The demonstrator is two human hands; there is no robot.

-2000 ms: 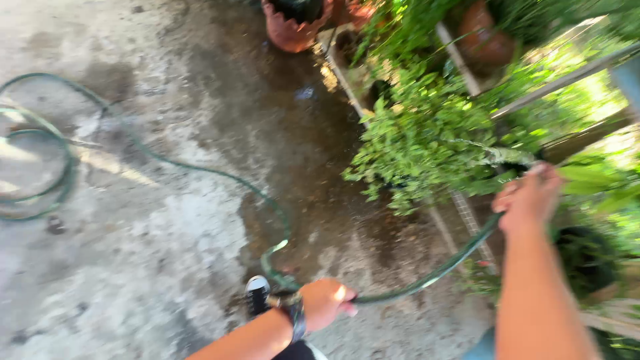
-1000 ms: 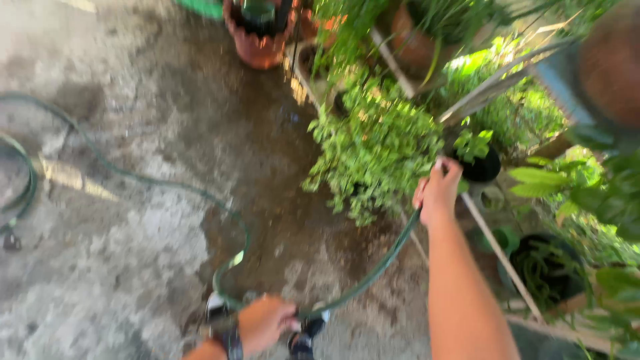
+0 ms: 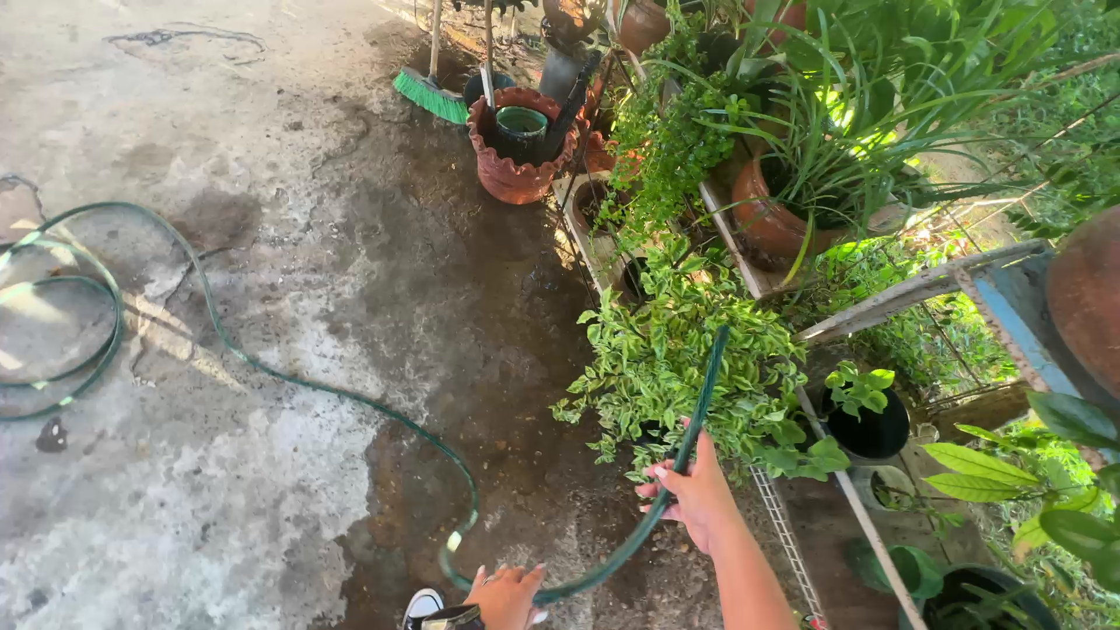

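Observation:
A green garden hose [image 3: 612, 564] runs through both hands. My right hand [image 3: 687, 494] holds it near its free end, which points up over a bushy plant with variegated leaves [image 3: 647, 376]. No water can be made out at the tip. Low in the view, my left hand [image 3: 509, 595] is around the hose, with a dark band at the wrist. From there the hose curves over wet concrete to loose coils at the far left.
A scalloped clay pot [image 3: 516, 179] stands by a green-bristled broom [image 3: 430, 94]. Potted plants line the right side, among them a round clay pot [image 3: 774, 219] and a black pot [image 3: 868, 424]. A worn wooden bar [image 3: 919, 293] juts in from the right. My shoe [image 3: 423, 605] shows below.
The view has shifted, now showing the broom and more pots. The hose's free end, hidden by my right hand before, now extends well beyond it. Both hands stay on the hose.

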